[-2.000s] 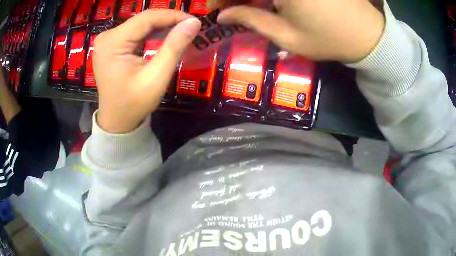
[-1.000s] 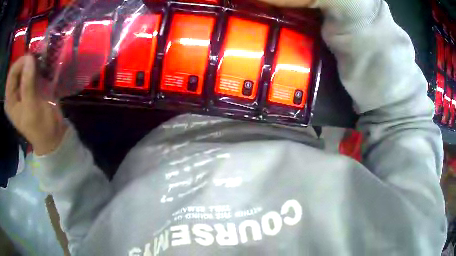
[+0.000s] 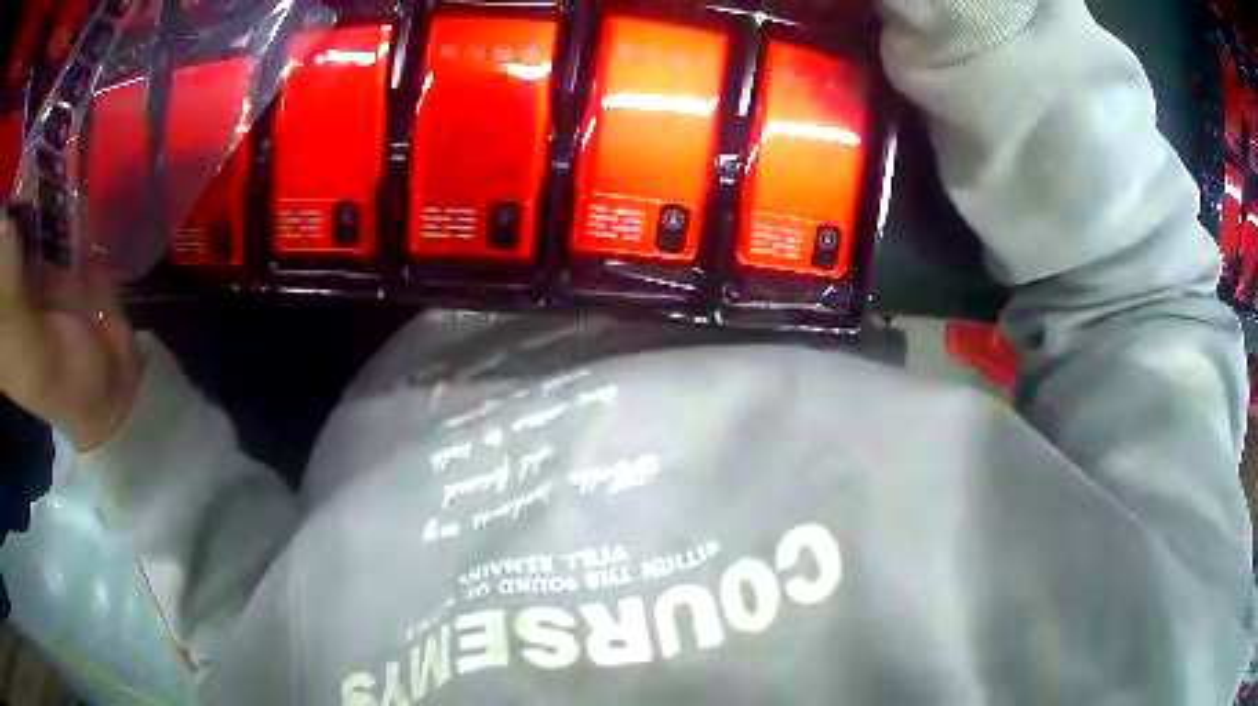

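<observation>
My left hand (image 3: 69,345), cut by the left edge, holds a clear adhesive sheet (image 3: 180,166) with a row of small black shapes. The sheet hangs over the left part of a black blister tray (image 3: 552,280). Several glossy red phone back covers lie in its pockets, such as one cover (image 3: 483,131) near the middle and one (image 3: 797,166) at the right end. Each clearly seen cover has a black camera spot at its lower right corner. My right hand is beyond the top edge; only its grey sleeve shows.
The dark bench (image 3: 952,207) shows right of the tray. More red covers (image 3: 1235,179) lie at the far right edge. A red object (image 3: 980,352) is below the bench, beside my right sleeve. My grey sweatshirt fills the lower view.
Two seconds ago both hands were together at the sheet above the tray. They have since parted: my left hand moved left with the sheet, and my right hand went out at the top.
</observation>
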